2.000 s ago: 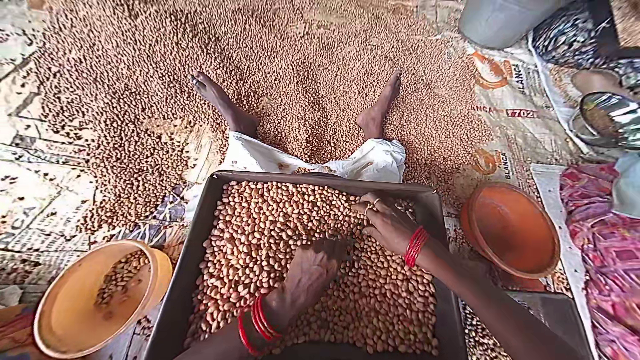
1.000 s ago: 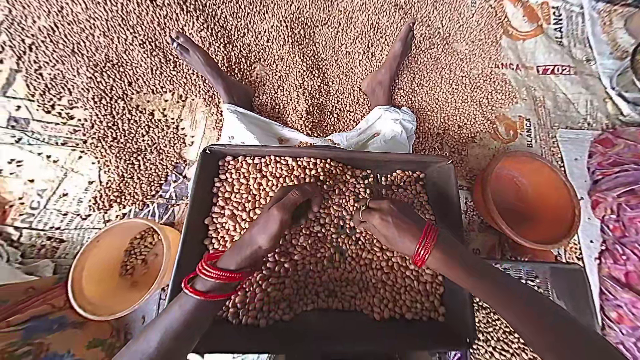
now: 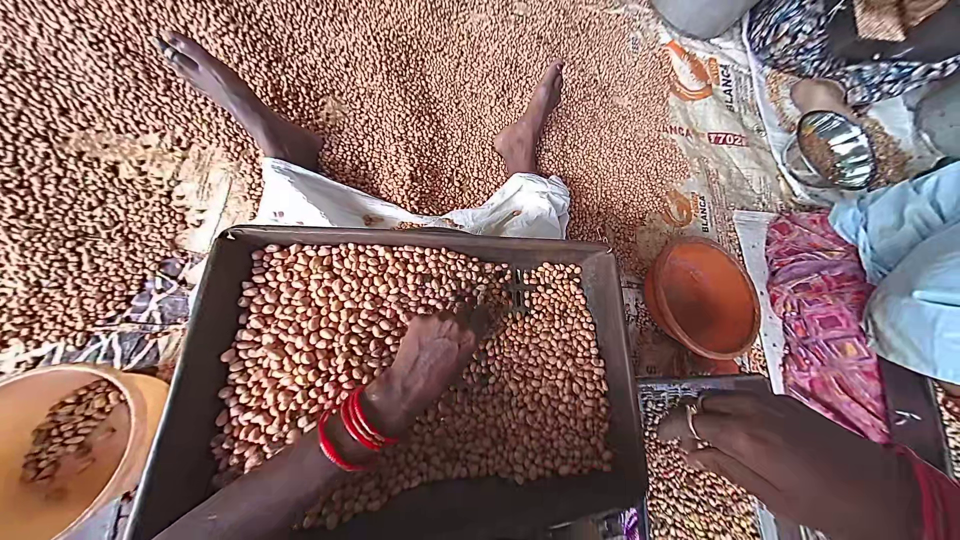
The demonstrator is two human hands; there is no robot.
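Note:
A dark rectangular tray point(image 3: 202, 352) rests across my lap, holding a layer of shelled nuts or beans point(image 3: 322, 322). My left hand point(image 3: 442, 349), with red bangles at the wrist, is down among them near the middle; its fingertips are partly hidden, so a grip cannot be told. Outside the tray, on the right, my right hand point(image 3: 720, 435) wears a ring and hovers over a second tray point(image 3: 705, 384) that holds more of the same. Its fingers are bent, and whether they hold anything is hidden. Slots in the tray's bottom show near its upper right.
An orange bowl point(image 3: 701, 296) stands right of the tray; another bowl point(image 3: 142, 420), with some nuts or beans, is at lower left. A wide spread of them point(image 3: 420, 90) covers the floor around my feet. At right sits another person in patterned cloth point(image 3: 817, 315), near a metal bowl point(image 3: 836, 150).
My right hand has left the tray on my lap and moved right, over the second tray. My left hand has moved toward the middle of the lap tray. The view has shifted.

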